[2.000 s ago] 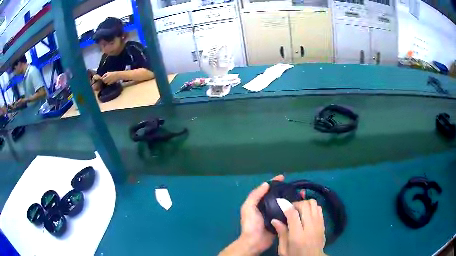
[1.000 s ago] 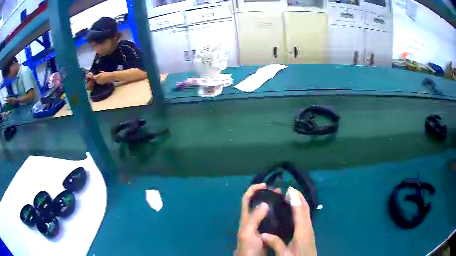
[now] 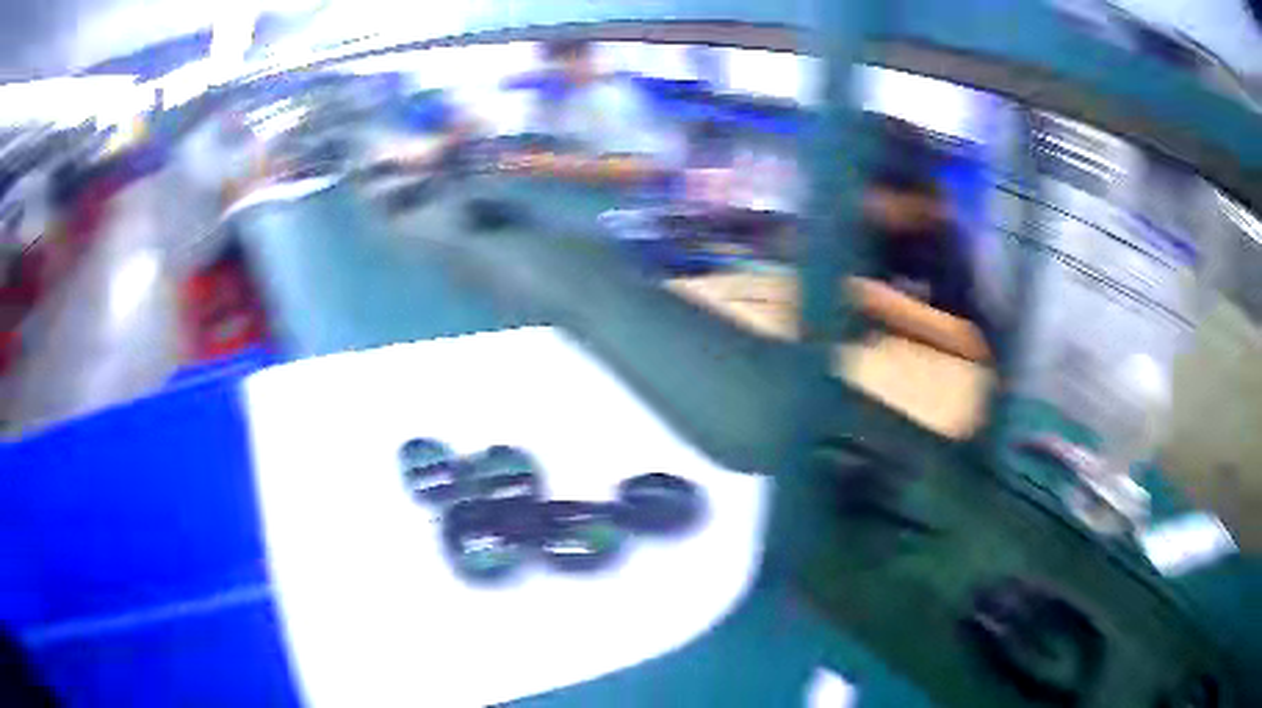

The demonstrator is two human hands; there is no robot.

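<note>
The view is strongly blurred. Several round black earcup housings [image 3: 579, 537] lie grouped on a large white sheet [image 3: 360, 622], with green patches showing in some of them. One cup [image 3: 660, 504] lies at the right end of the group. Neither of my hands is in the picture, and the cup and headband they held earlier are out of view too.
A blue bin [image 3: 125, 526] is at the left beside the sheet. A teal upright [image 3: 826, 208] stands right of it. Dark headphones [image 3: 1031, 639] lie on the green conveyor belt [image 3: 720, 374]. A person's forearm [image 3: 920, 321] rests across the line. A white scrap [image 3: 830, 689] is at the bottom edge.
The camera has swung left, so the white sheet and cups now appear near the middle and the blue bin has come in. Both hands and the held work have left the picture.
</note>
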